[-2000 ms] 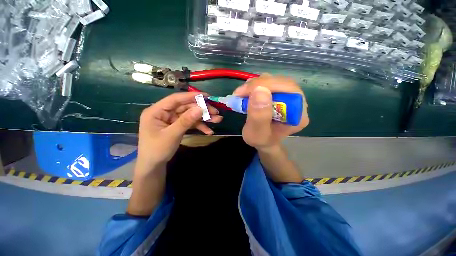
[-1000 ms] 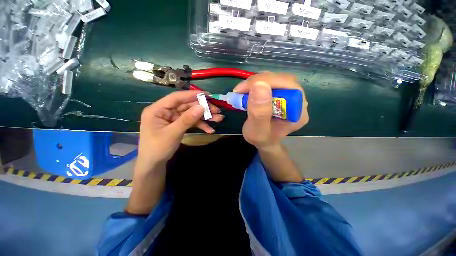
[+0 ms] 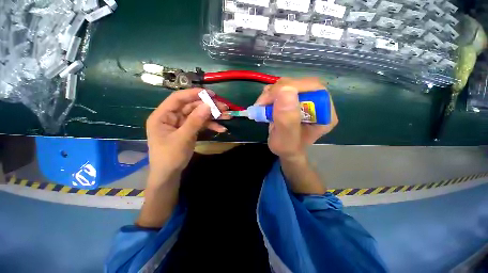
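Note:
My left hand (image 3: 179,125) holds a narrow white plastic housing (image 3: 209,104) between thumb and fingers, tilted, above the bench's front edge. My right hand (image 3: 299,117) is shut around a blue glue bottle (image 3: 321,106) with a yellow-red label. Its pale nozzle points left, and the thin greenish tip ends close to the housing's lower end; I cannot tell if they touch. Red-handled pliers (image 3: 241,76) with white-capped jaws lie on the bench just beyond both hands, jaws to the left. My hands partly hide the handles.
A crinkled clear bag (image 3: 32,80) of white housings lies at left. A clear blister tray (image 3: 321,61) with rows of white-grey parts is at the back. A cream-ended tool (image 3: 464,58) lies at far right. A blue stool (image 3: 69,160) stands below the green bench (image 3: 374,125).
The housing has moved slightly left and up and is tilted more. The bottle has moved slightly right, and its tip is now by the housing's lower end instead of its upper end.

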